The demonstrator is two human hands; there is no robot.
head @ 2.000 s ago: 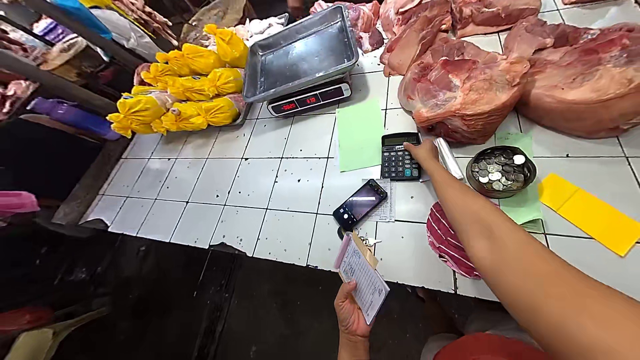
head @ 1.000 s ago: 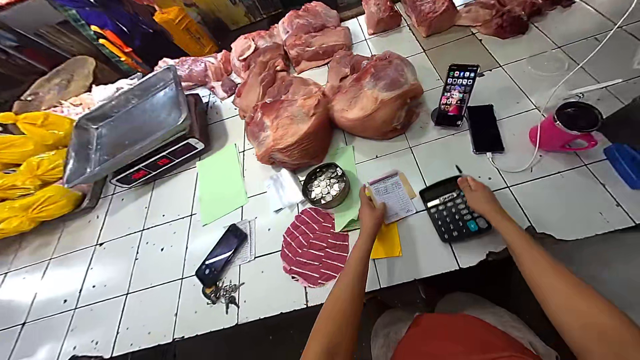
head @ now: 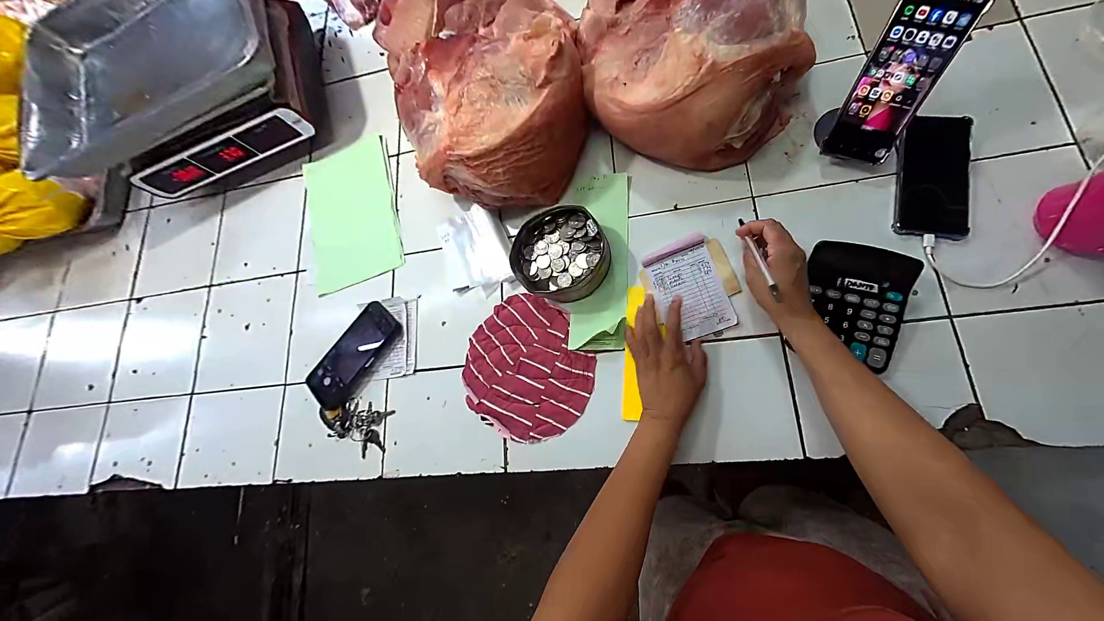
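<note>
My left hand (head: 666, 362) lies flat with its fingers apart on the lower edge of a receipt pad (head: 697, 297) that bears handwriting. Under that hand and the pad a yellow paper (head: 632, 388) sticks out. My right hand (head: 774, 267), just right of the pad, is closed around a pen (head: 759, 260). A black desk calculator (head: 862, 302) lies right of my right wrist, partly behind the forearm. Left of the pad, a round tin of coins (head: 562, 252) rests partly on green paper (head: 614, 259). A round red cloth with white stripes (head: 528, 369) lies below the tin.
Large raw meat pieces (head: 492, 103) lie beyond the tin. At left stand a digital scale (head: 224, 153) with a metal tray (head: 142, 69) and yellow bags (head: 26, 211). A smartphone (head: 354, 354) lies by keys (head: 358, 423). More phones, one charging (head: 933, 177), and a pink mug (head: 1069, 216) are at right.
My right hand has left the calculator and now holds the pen at the pad. My left hand, which gripped the pad's edge, now lies flat on it.
</note>
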